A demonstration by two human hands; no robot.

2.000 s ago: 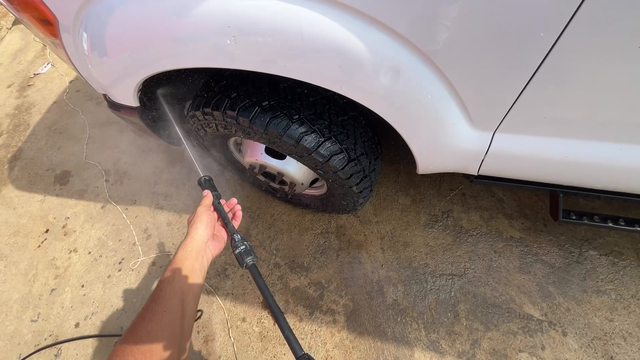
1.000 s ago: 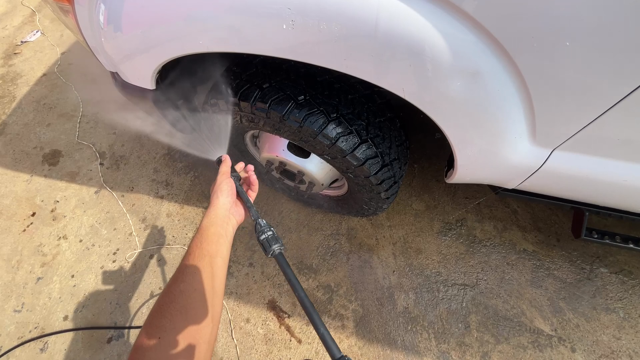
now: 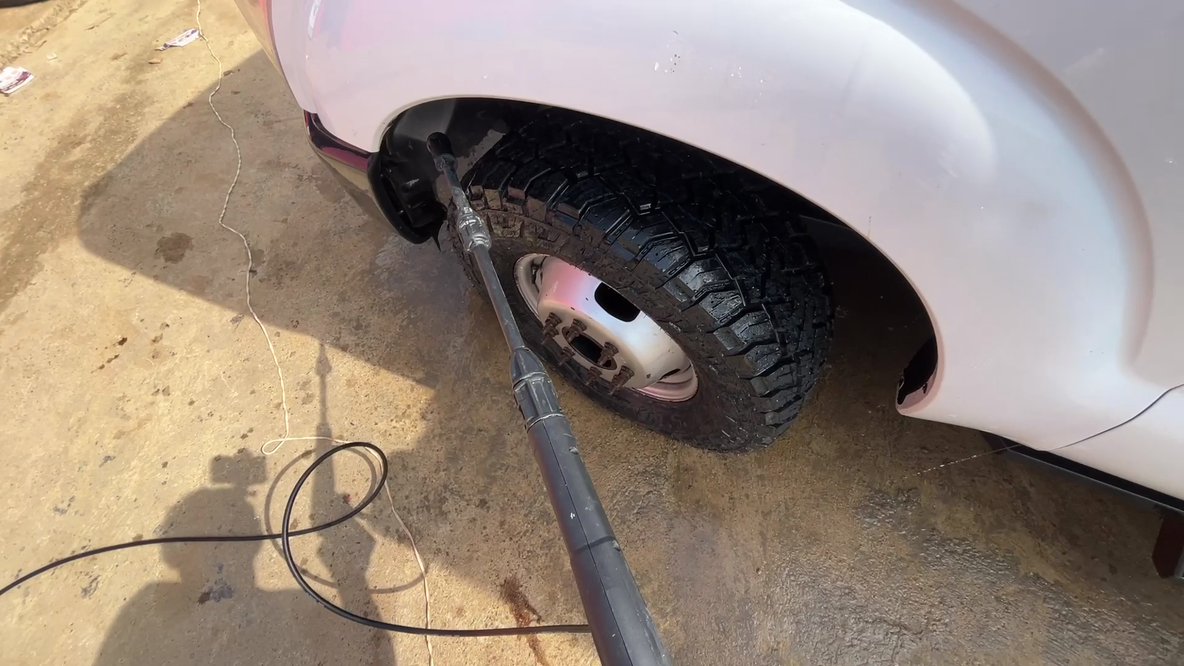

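Note:
A black pressure-washer lance (image 3: 564, 472) reaches up from the bottom edge, its nozzle (image 3: 438, 144) in front of the opening of the wheel arch. No spray shows at its tip. Behind the lance is a wet black off-road tyre (image 3: 740, 305) on a silver steel wheel (image 3: 638, 338) with rusty lug studs. The white fender (image 3: 703, 83) of the vehicle curves over it. Neither of my hands can be seen; the rear end of the lance is outside the view.
A black hose (image 3: 305, 573) loops on the wet concrete floor (image 3: 185, 370), left of the lance. A thin pale cord (image 3: 245, 240) runs along the floor beside the vehicle. Scraps of litter (image 3: 181, 38) lie at the upper left. A side step (image 3: 1091, 476) is low on the right.
The water spray seen in both earlier frames has stopped. The hand that was near the lance's front end has left the view.

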